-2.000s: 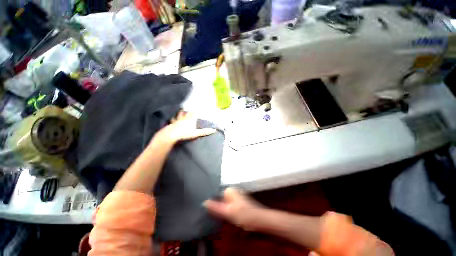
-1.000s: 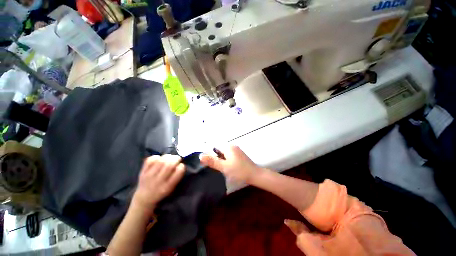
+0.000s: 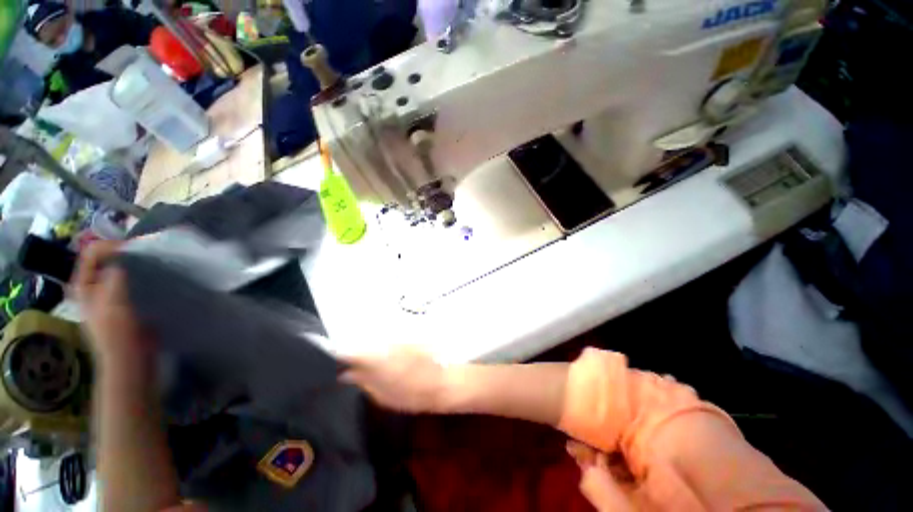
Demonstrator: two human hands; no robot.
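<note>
My left hand (image 3: 108,290) grips the upper left edge of the grey panel (image 3: 230,330) and is blurred. My right hand (image 3: 400,380) holds the panel's right edge near the table's front edge; its fingertips are blurred. The grey cloth is stretched between both hands, with a dark navy piece and white cloth showing beside it. A yellow-edged chest badge (image 3: 286,462) lies on the lower part of the grey cloth. The cloth is left of the presser foot (image 3: 436,205), apart from it.
The off-white JACK lockstitch machine (image 3: 481,100) stands ahead, with a neon tag (image 3: 342,208) left of its needle. A smartphone (image 3: 561,185) and small dark tools (image 3: 681,168) lie on the bed. A second machine's handwheel (image 3: 44,370) is at left. Garments (image 3: 801,310) lie at right.
My left hand has moved left and up, pulling the grey cloth out. My right hand has moved slightly left and down. The badge and the dark and white pieces now show.
</note>
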